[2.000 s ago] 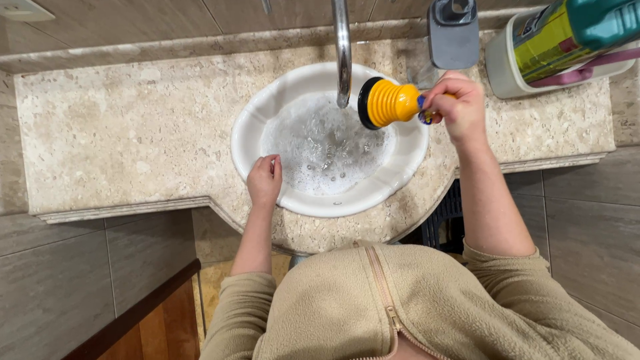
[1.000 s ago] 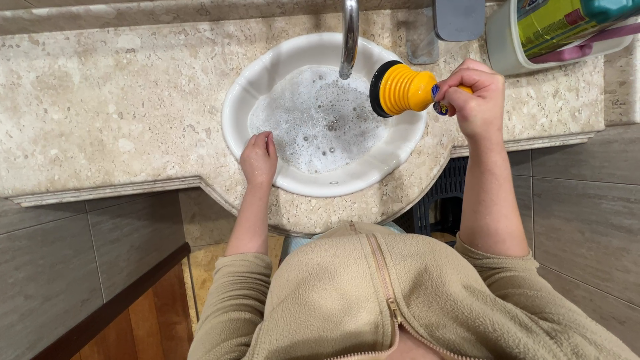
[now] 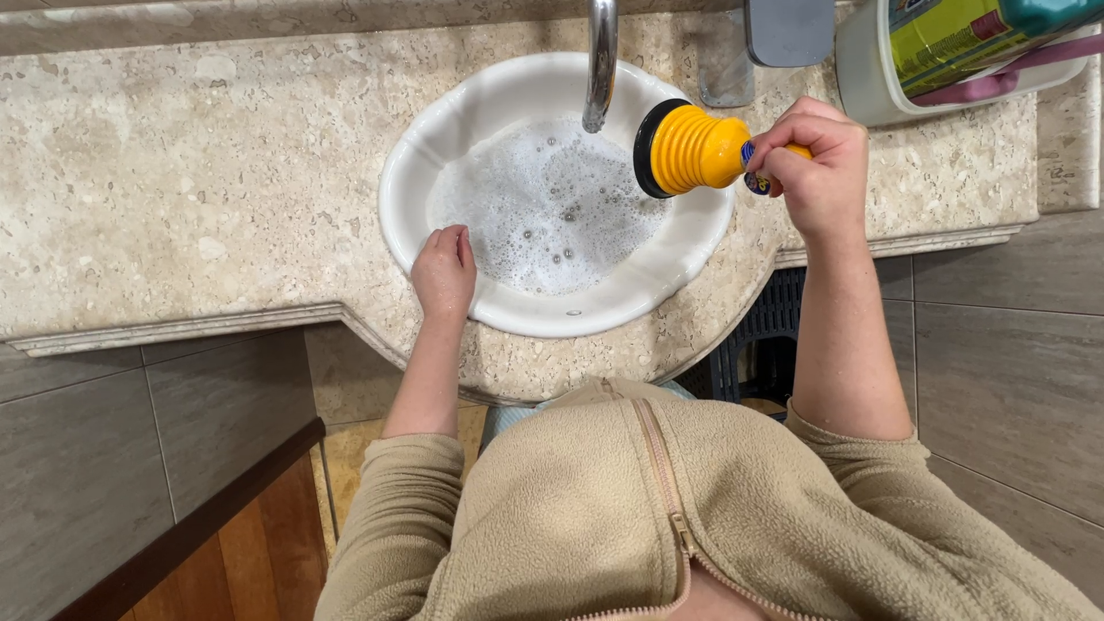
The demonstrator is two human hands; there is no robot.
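My right hand [image 3: 819, 164] grips the handle of a small yellow plunger [image 3: 699, 148] with bellows ribs and a black rubber rim. The plunger is tilted on its side above the right edge of a white oval washbasin [image 3: 405, 185], its rim facing left. Foamy, bubbly water [image 3: 552, 207] stands in the basin; the drain is hidden under it. At the basin's left front edge rests my left hand [image 3: 446, 269], fingers curled together, with no object visible in it. A chrome faucet spout [image 3: 601, 69] reaches over the back of the basin, left of the plunger.
Speckled stone countertop [image 3: 190, 172] surrounds the basin and curves outward at the front. At the back right are a grey dispenser or holder [image 3: 790, 33] and a whitish plastic tub [image 3: 867, 69] with a green-labelled bottle [image 3: 957, 43] and a pink item. A dark plastic crate [image 3: 768, 323] is under the counter.
My right hand still holds the plunger near the basin's right side; its rim has swung a little relative to the basin. My left hand stays at the left edge. The view has shifted slightly.
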